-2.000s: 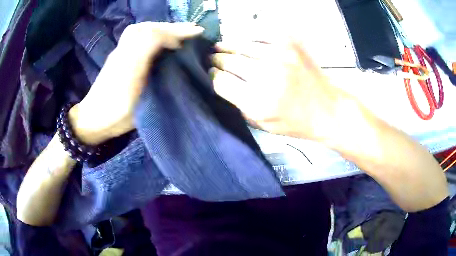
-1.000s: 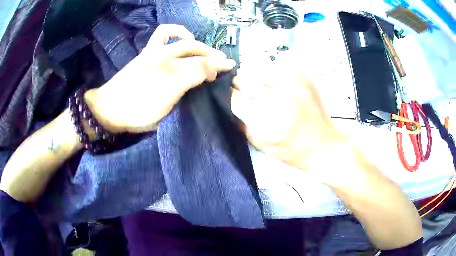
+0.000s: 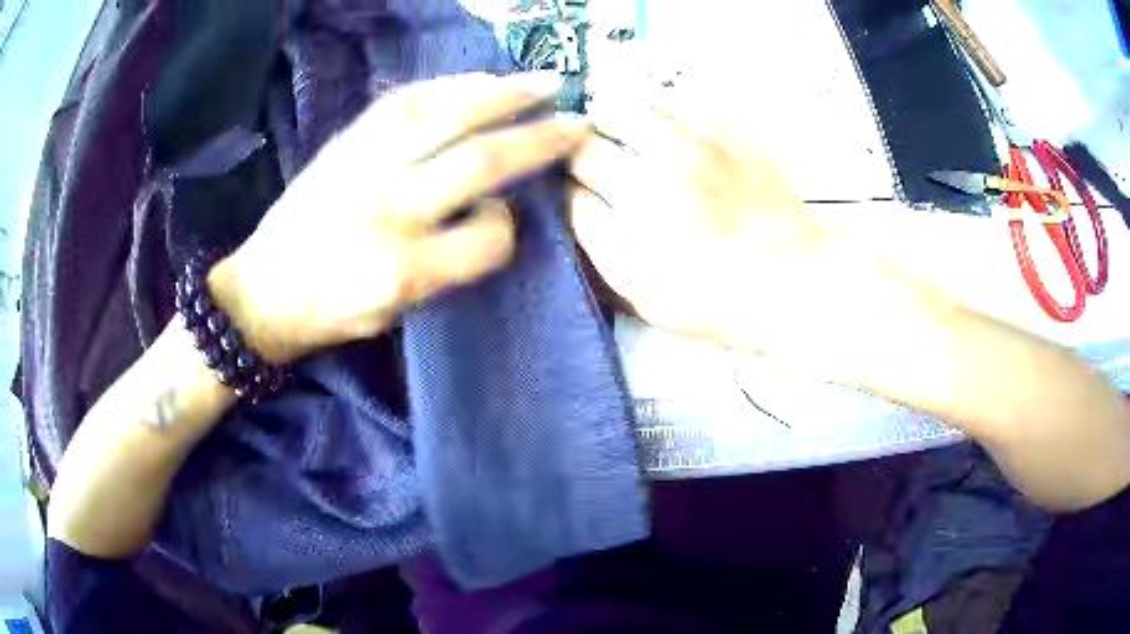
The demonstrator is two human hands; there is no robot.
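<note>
The navy-blue garment cloth (image 3: 521, 409) lies under my hands, and a flap of it hangs over the front table edge toward my lap. My left hand (image 3: 409, 204), with a dark beaded bracelet at the wrist, lies on the cloth with its fingertips at the seam edge. My right hand (image 3: 706, 223) is overexposed; its fingertips pinch the cloth's right edge beside the left fingertips. The presser foot area (image 3: 568, 56) shows just beyond the fingertips at the top; the needle itself cannot be made out.
Dark garments (image 3: 112, 248) are piled at the left. At the right lie a flat black rectangle, perhaps a phone (image 3: 911, 99), red-handled scissors (image 3: 1051, 266), small snips (image 3: 991, 183) and a wooden-handled tool (image 3: 969, 40). A ruled measuring strip (image 3: 793, 448) runs along the front table edge. A loose thread (image 3: 758, 403) lies near it.
The black inner side of the flap no longer shows; the flap now lies flatter, blue side up. Both hands remain at the seam near the machine. The view has shifted.
</note>
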